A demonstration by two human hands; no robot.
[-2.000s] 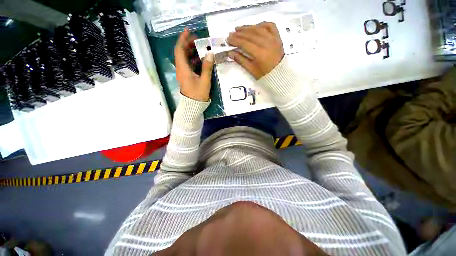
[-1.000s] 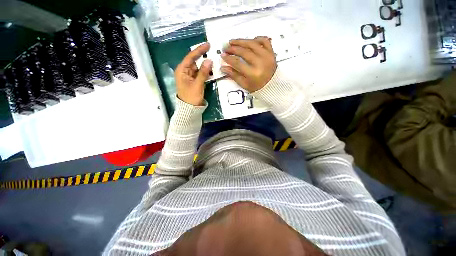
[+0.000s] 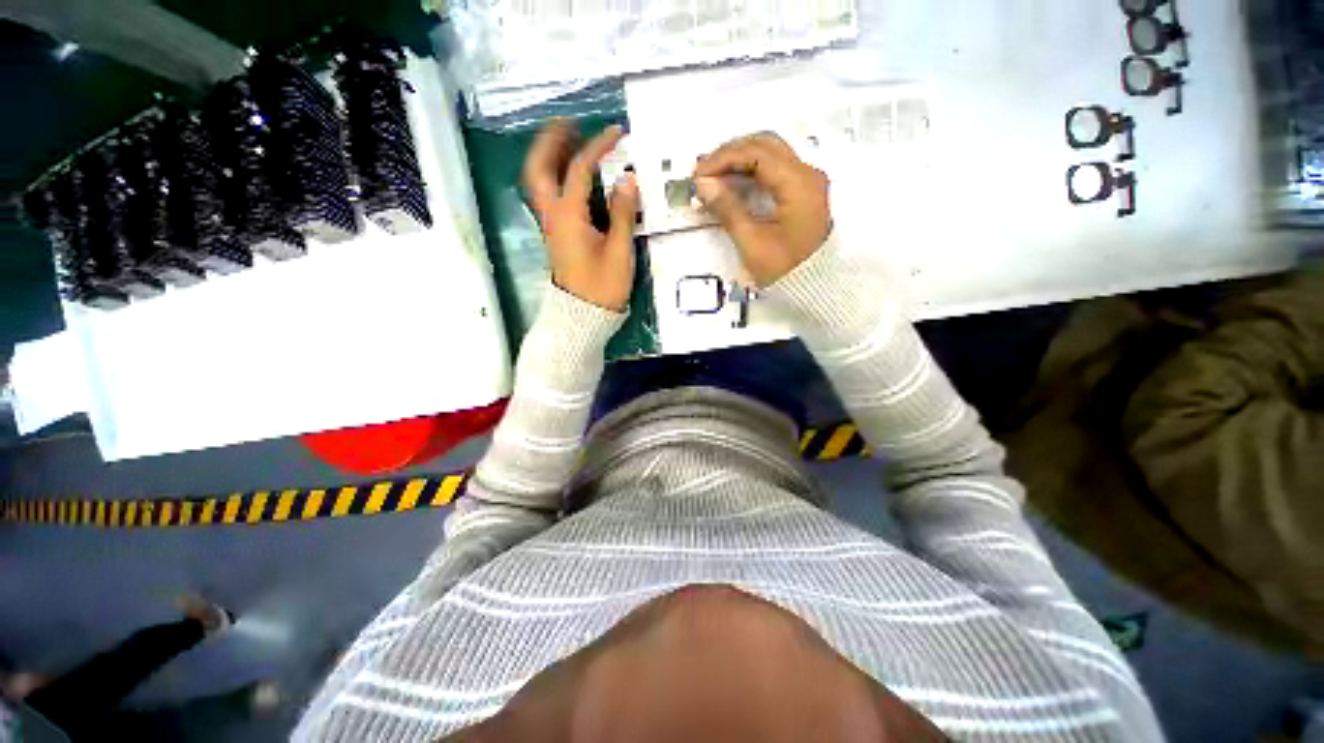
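Observation:
My right hand (image 3: 770, 206) pinches a small greyish square pad (image 3: 681, 193) between thumb and fingertips, over the white work sheet. My left hand (image 3: 587, 211) has thumb and fingers apart at the left end of a small white card with tiny black squares (image 3: 658, 215); whether its thumb presses the card is unclear. One display module (image 3: 700, 295), a black-framed pale square with a tail at its right, lies on the white sheet just below my hands. A pale liner sheet (image 3: 889, 122) lies right of my right hand.
Dense dark rows of stacked modules (image 3: 276, 153) stand on a white tray (image 3: 291, 341) at left. Several modules (image 3: 1092, 183) lie at right. Crinkled clear film packs (image 3: 654, 37) lie at the far side. A person in brown (image 3: 1220, 421) is at right.
My right fingers have closed to a pinch with the grey pad showing at their tips. My left fingers have spread and straightened. The whole view has shifted slightly.

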